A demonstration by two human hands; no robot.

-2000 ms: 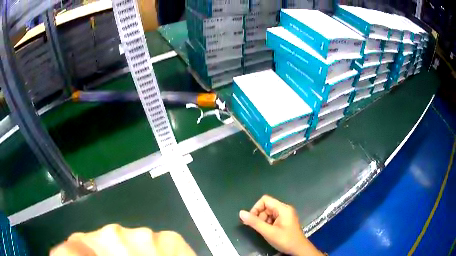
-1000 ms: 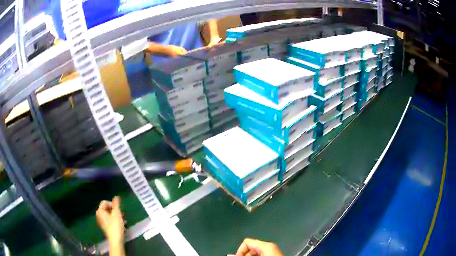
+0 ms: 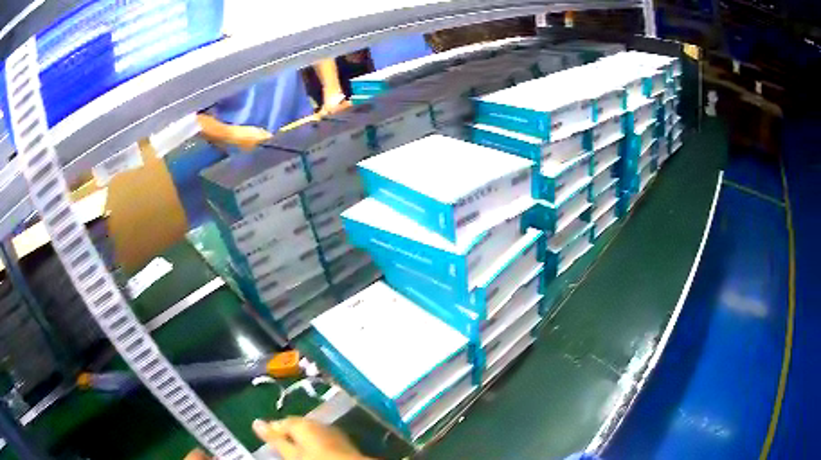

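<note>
The label strip [image 3: 94,283] hangs from the upper left and runs down to the bottom edge, with black-barred labels along it. My right hand [image 3: 311,440] is cut off by the bottom edge, just right of the strip's lower end. Its fingers point left and whether it holds anything cannot be told. A small bit of my left hand [image 3: 196,455] shows at the bottom edge, left of the strip; the rest is out of the picture. Teal-and-white boxes [image 3: 450,184] stand stacked on the bench, with a low stack [image 3: 392,346] nearest.
Greyer box stacks [image 3: 275,220] stand behind. A rod with orange ends [image 3: 193,371] lies beyond the strip, with white string [image 3: 293,386] at its right end. Another person's arms [image 3: 234,132] show behind the stacks, under the shelf [image 3: 360,31]. Blue floor [image 3: 738,296] lies right of the bench.
The view has swung right, and the boxes and strip sit further left in the picture. My left hand has dropped almost out of view. My right hand now shows close to the strip.
</note>
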